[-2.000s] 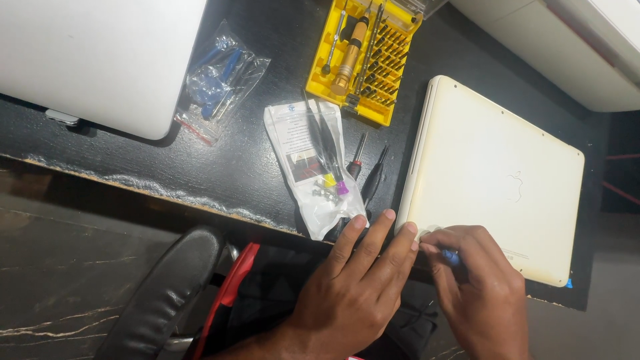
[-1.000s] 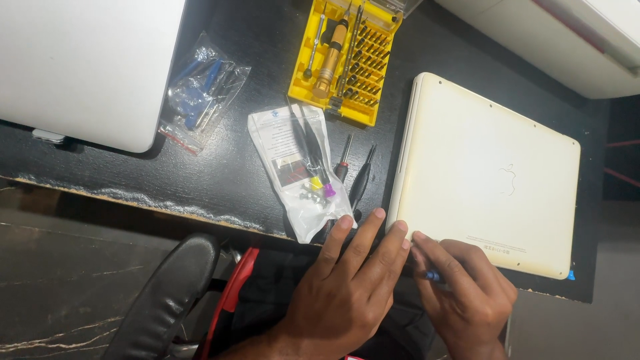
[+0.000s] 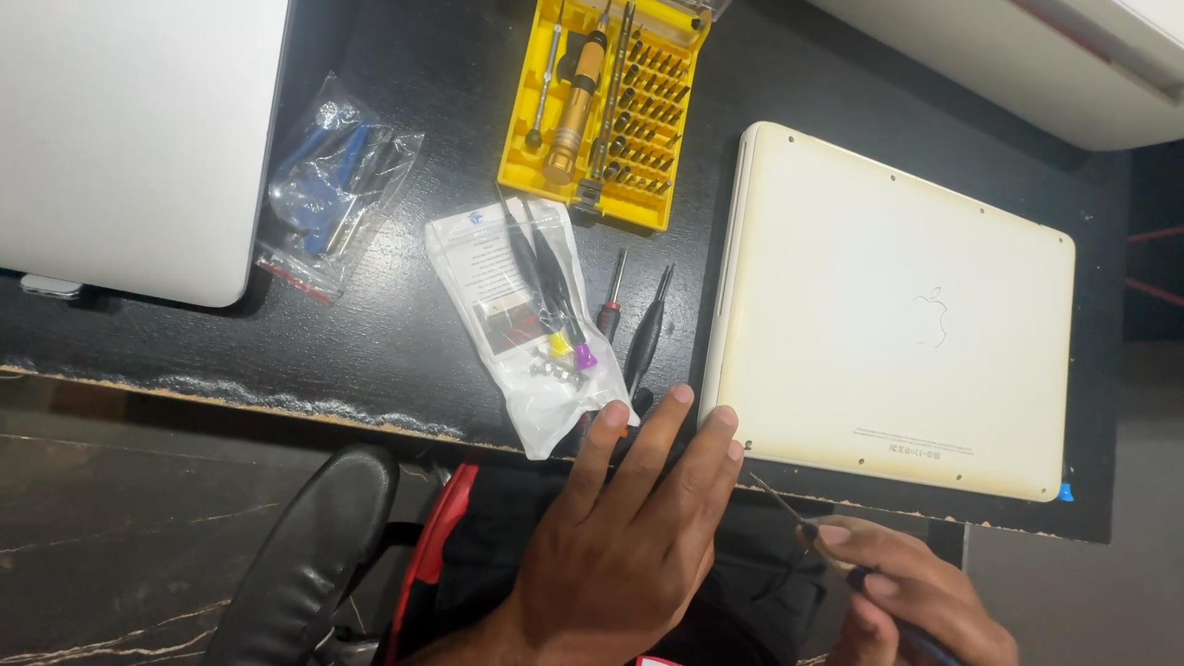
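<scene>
A white Apple laptop (image 3: 888, 314) lies with its underside up, small screws along its edges. My left hand (image 3: 638, 518) rests with fingers spread at its lower left corner, the fingertips touching or very close to its edge. My right hand (image 3: 906, 592) grips a thin screwdriver (image 3: 786, 509), whose tip points up and left, just off the laptop's near edge and clear of the corner screw. Above my left fingers are a plastic pouch of tools (image 3: 536, 333), a screwdriver with a red and black handle (image 3: 610, 310) and black-handled tweezers (image 3: 647, 338).
A yellow bit case (image 3: 511, 157) with a gold driver stands at the back. Left of it are a clear bag with blue tools (image 3: 338, 185) and a silver laptop (image 3: 129, 139). A black chair armrest (image 3: 305, 555) is below the worn table edge.
My right hand has moved away from the laptop's corner, down and to the right, and the screwdriver's shaft now shows. My left hand stays near the same corner.
</scene>
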